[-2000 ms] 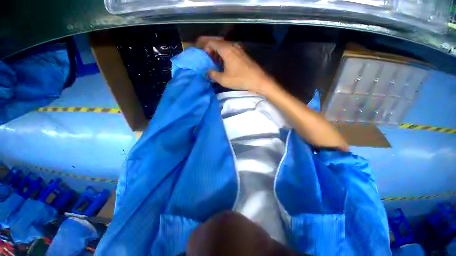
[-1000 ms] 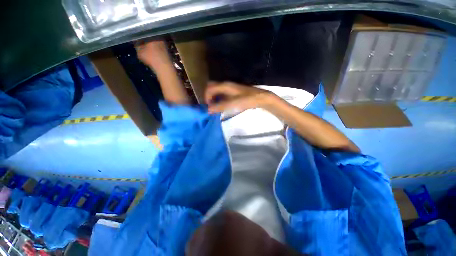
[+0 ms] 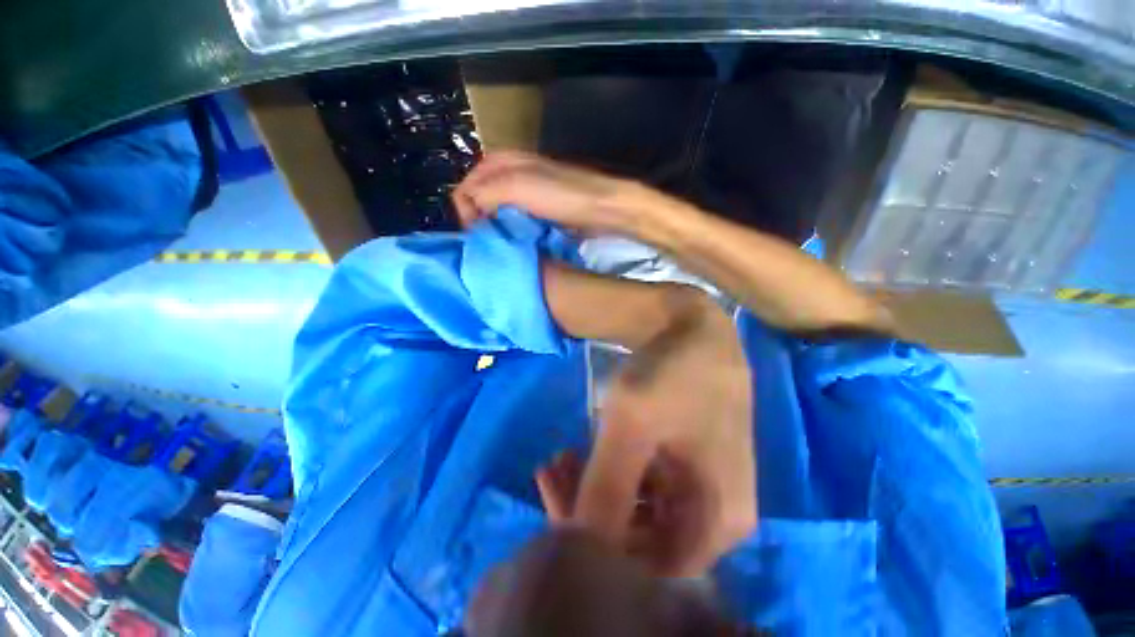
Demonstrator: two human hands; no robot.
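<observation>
My right hand reaches across to the left and grips the rolled edge of my left smock sleeve, which is bunched up under it. My left forearm is bent back towards me below the right forearm. My left hand is close to the camera and blurred, low in the picture. Its thumb stands apart and its fingers look bent. Whether anything lies in it cannot be told.
A clear blister tray lies on the dark green bench at the top edge. Below are a carton with shiny black packed parts and a right carton with stacked trays. Blue-sleeved person at left.
My left hand has come back from the black parts' carton to low in front of the camera. My right hand has moved up slightly and onto the left sleeve. The view has shifted slightly.
</observation>
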